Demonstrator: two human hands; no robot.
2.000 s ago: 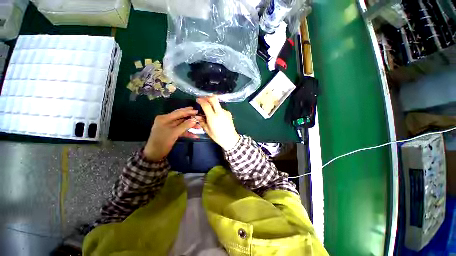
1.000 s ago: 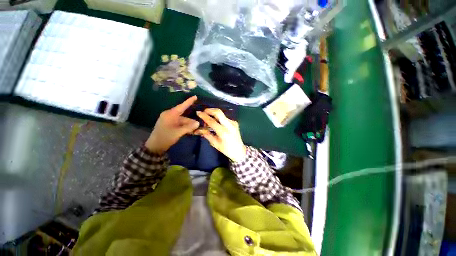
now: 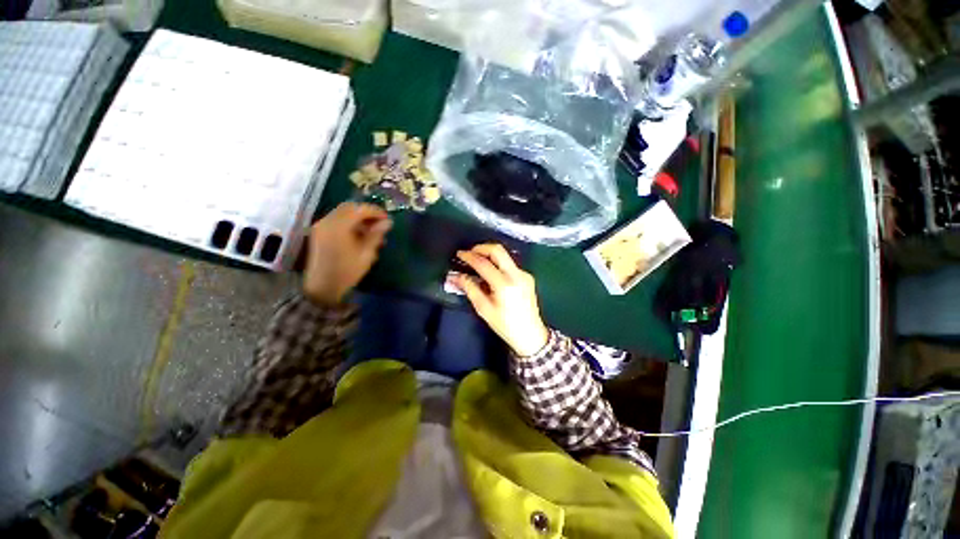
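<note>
My left hand (image 3: 345,253) is between the white blister tray (image 3: 211,137) and the black mat (image 3: 437,247), just below the pile of small tan and grey squares (image 3: 398,171). Its fingers are curled and blurred; whether they hold anything is unclear. My right hand (image 3: 503,297) is over the mat, fingertips bent down beside a small white block (image 3: 454,284). Any part under those fingers is hidden. The tray has three dark-filled pockets at its lower right corner. Black parts (image 3: 516,187) lie in the open clear plastic bag (image 3: 447,142).
A shallow white box (image 3: 638,248) with yellowish content lies right of the bag, beside a black lump (image 3: 703,276). A red-and-black tool (image 3: 677,168) and a blue-capped bottle (image 3: 684,72) are at upper right. Stacked trays (image 3: 53,105) stand far left.
The hands, together before, have moved apart, the left towards the tray and pile. Three tray pockets now look dark, where two did. The view has shifted, so the bench appears further right.
</note>
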